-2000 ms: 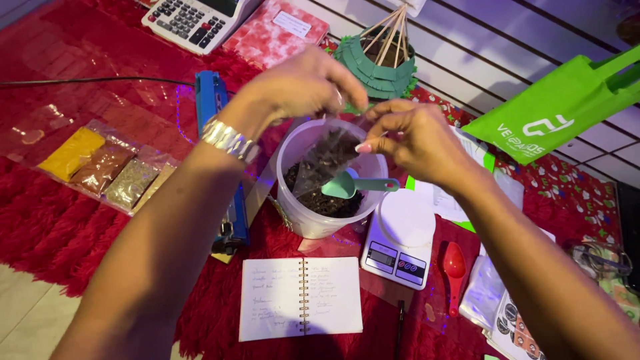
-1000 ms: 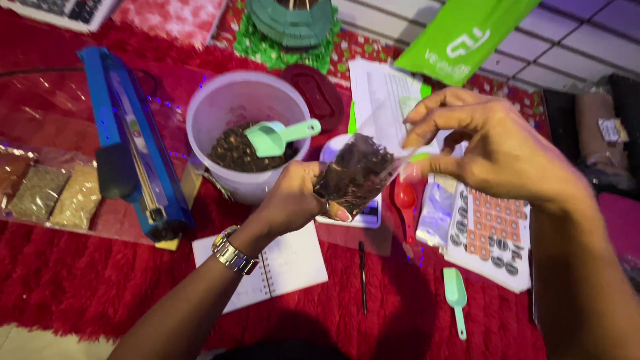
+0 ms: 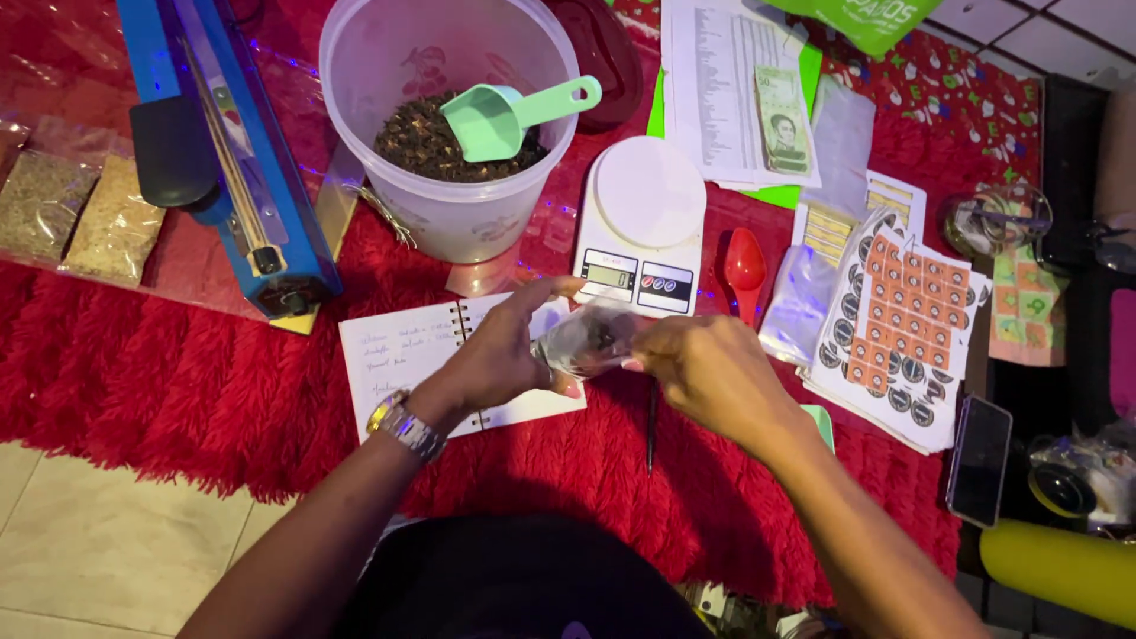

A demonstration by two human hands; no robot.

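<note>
A clear plastic bag of dark dried material [image 3: 581, 340] is held between both hands above the spiral notebook [image 3: 390, 342]. My left hand [image 3: 501, 351] grips its filled end, with the wrist watch just behind. The fingers of my right hand [image 3: 688, 359] pinch the other end; blur hides the exact grip. Beyond the hands stands a white digital kitchen scale [image 3: 643, 217] with nothing on its round plate. A translucent plastic bucket [image 3: 444, 213] at its left holds dark dried material, and a mint-green scoop [image 3: 488, 124] lies on that.
A blue impulse sealer [image 3: 293, 213] lies left of the bucket, beside filled bags [image 3: 115, 217]. Right of the scale are a red measuring spoon [image 3: 744, 266], empty plastic bags [image 3: 794, 306], sticker sheets [image 3: 914, 302] and papers with banknotes [image 3: 783, 120]. A phone [image 3: 979, 461] sits at the right edge.
The hands with the small bag have moved from over the bucket to above the notebook, in front of the scale. The scoop stays in the bucket. The view has shifted.
</note>
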